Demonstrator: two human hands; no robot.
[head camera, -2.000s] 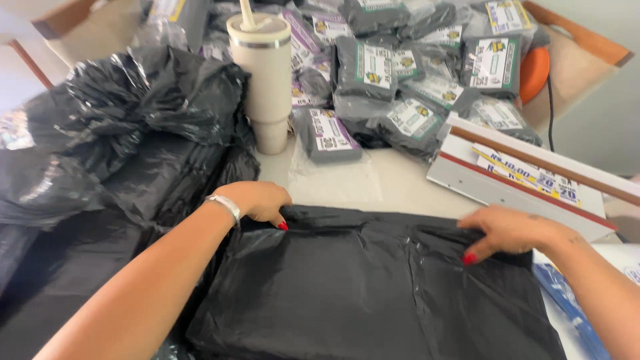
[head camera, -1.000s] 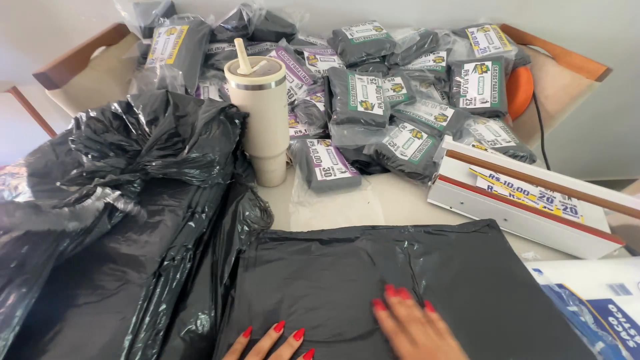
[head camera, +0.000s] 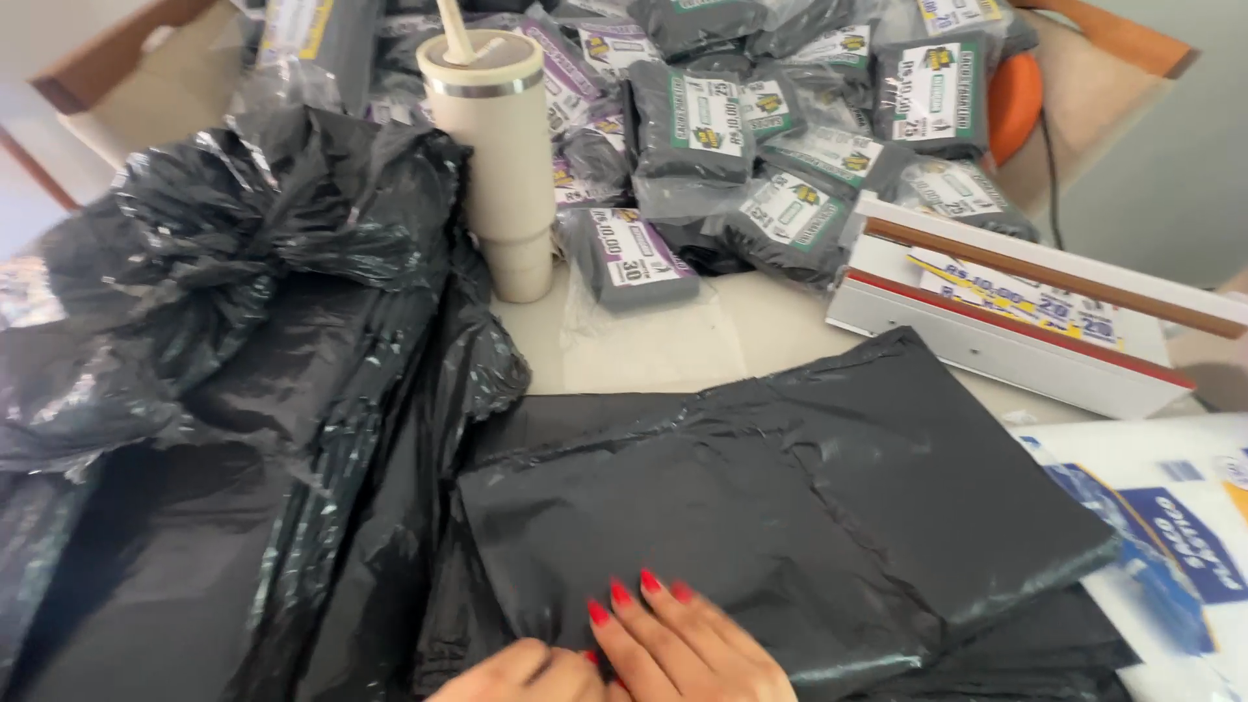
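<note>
A folded black plastic bag (head camera: 702, 497) lies askew on further black plastic sheets (head camera: 1053, 643) at the front of the table. My right hand (head camera: 687, 648) rests on its near edge with the fingers flat and close together. Beside it my left hand (head camera: 531, 673) is curled at the same edge, its fingertips partly hidden; whether it pinches the plastic I cannot tell. Left of both hands lies a large gathered black plastic bag (head camera: 263, 244). A cream tumbler with a straw (head camera: 497, 156) stands upright behind the folded bag.
Many packed black bundles with printed labels (head camera: 697, 122) are heaped at the back. A white bar-type device, likely an impulse sealer (head camera: 1014, 341), with labels on it sits at the right. In front of it lies white and blue plastic packaging (head camera: 1170, 546). An orange round object (head camera: 1016, 107) is behind.
The black plastic under my hands lay nearly square; its top layer now sits at a slant with sheets showing beneath. My hands, earlier apart, have come together at the near edge.
</note>
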